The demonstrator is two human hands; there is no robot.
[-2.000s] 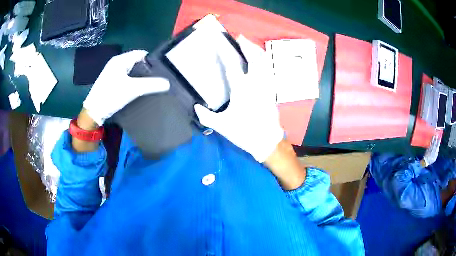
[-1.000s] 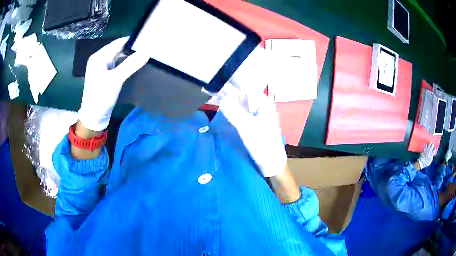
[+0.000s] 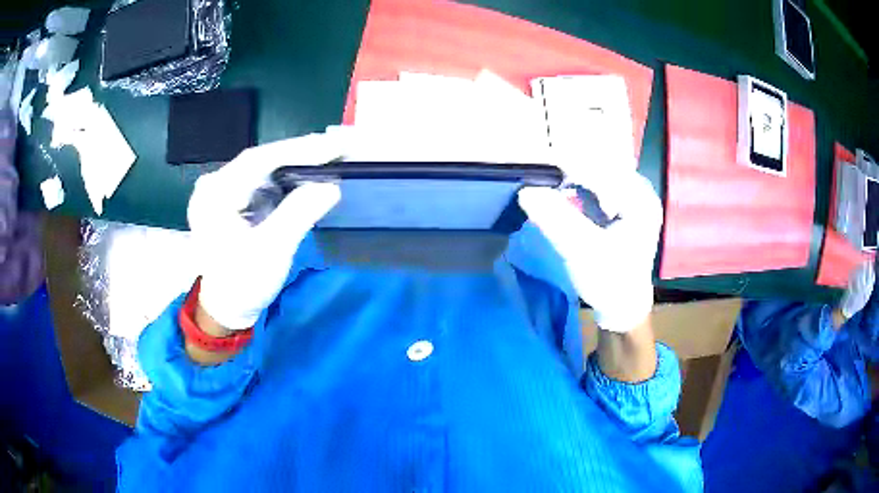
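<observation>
A black-framed tablet is held on edge in front of my chest, its screen tilted toward me and seen at a steep angle. A dark grey cover flap hangs below it. My white-gloved left hand grips its left end, thumb on the screen side. My white-gloved right hand grips its right end the same way. White sheets and a white box lie on the red mat behind the tablet.
A dark flat case, a dark stack on clear plastic and white scraps lie left. A second red mat bears a boxed tablet. Open cartons stand below the bench. Another person's gloved hand is far right.
The tablet has come down and tilted from its screen-up angle to nearly edge-on and level. My right hand has moved right and taken hold of its right end.
</observation>
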